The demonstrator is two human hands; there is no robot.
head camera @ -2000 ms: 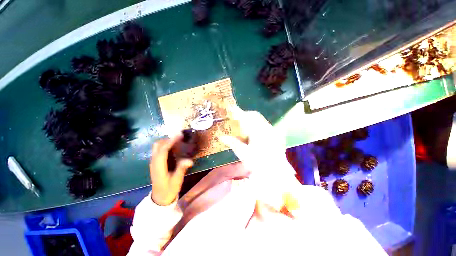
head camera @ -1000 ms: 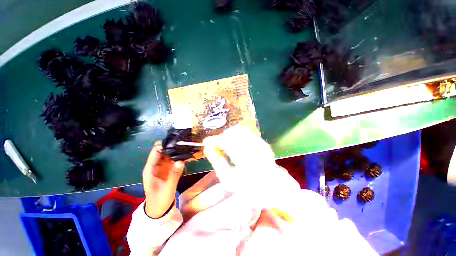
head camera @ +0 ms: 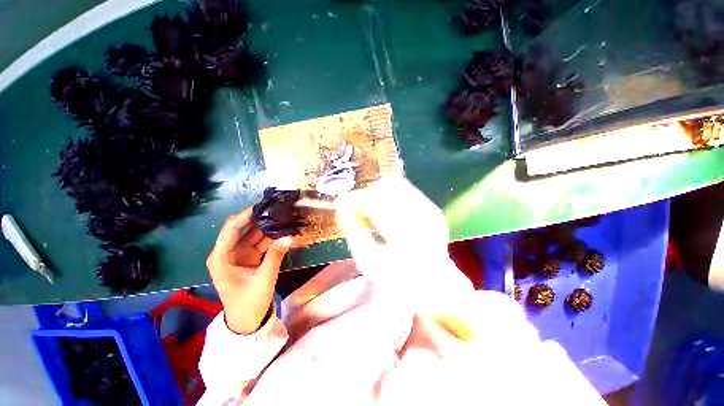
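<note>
My left hand (head camera: 248,270), bare, holds a black ribbed part (head camera: 277,213) over the near left edge of the tan cardboard pad (head camera: 367,131). My right hand (head camera: 381,218), overexposed white and blending with the sleeve, holds a thin pale stick (head camera: 317,204) whose tip is at the right side of the part. Whether the tip touches the part is hard to tell. A white paste blob (head camera: 336,178) with streaks lies on the pad's middle.
A big heap of black parts (head camera: 135,151) lies left, a pale pen-like tool (head camera: 25,247) far left. More black parts (head camera: 480,91) lie right beside a glossy clear sheet (head camera: 611,87). Below are a blue bin (head camera: 619,333) with round parts, a blue crate (head camera: 151,357) and a red stool (head camera: 184,304).
Since two seconds ago, the stick has come to the black part, and my right hand has moved left toward it. In the last second, the part has turned slightly in my left hand.
</note>
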